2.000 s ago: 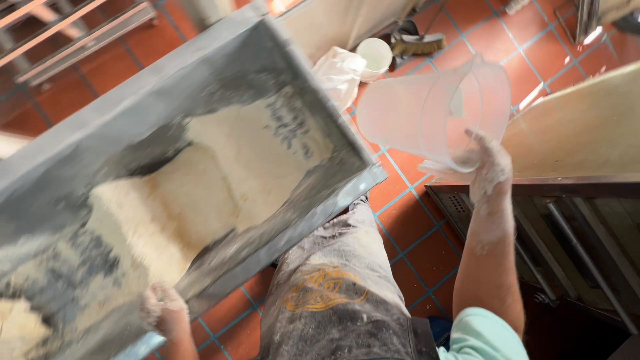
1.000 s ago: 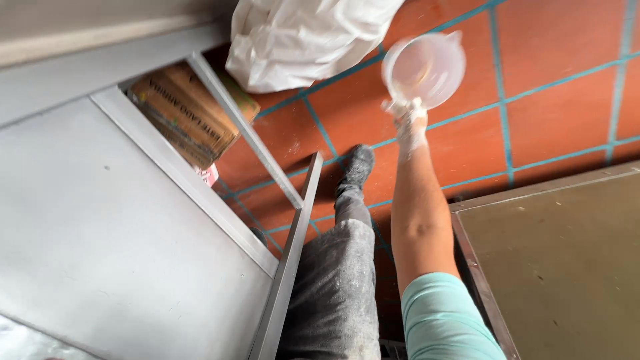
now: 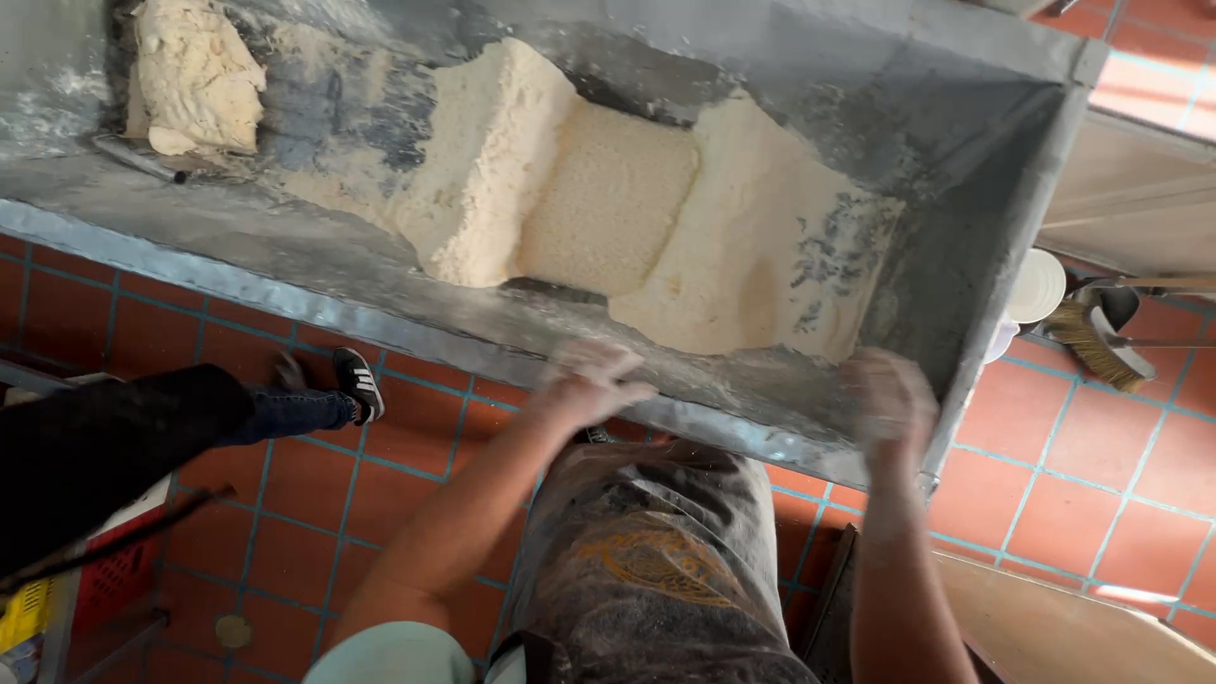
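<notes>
A deep metal trough (image 3: 313,318) holds flour (image 3: 750,256) banked around a pool of wet, pale mixture (image 3: 617,195). A lump of dough (image 3: 195,81) lies at the trough's left end, with a thin metal tool (image 3: 138,160) beside it. My left hand (image 3: 594,380), dusted with flour, is over the near rim with its fingers apart and holds nothing. My right hand (image 3: 888,389) is blurred at the trough's near right corner; its fingers cannot be made out clearly, and no object shows in it.
At the left stands another person (image 3: 123,437) in dark clothes, near a red crate (image 3: 114,575). A brush (image 3: 1092,347), a dustpan (image 3: 1111,299) and a white round container (image 3: 1035,285) are on the tiled floor at right. A flat surface (image 3: 1064,617) lies at the lower right.
The translucent pitcher that my right hand held in both earlier frames is out of view. Both hands are now at the trough's near side. The view has swung back from the floor to the trough.
</notes>
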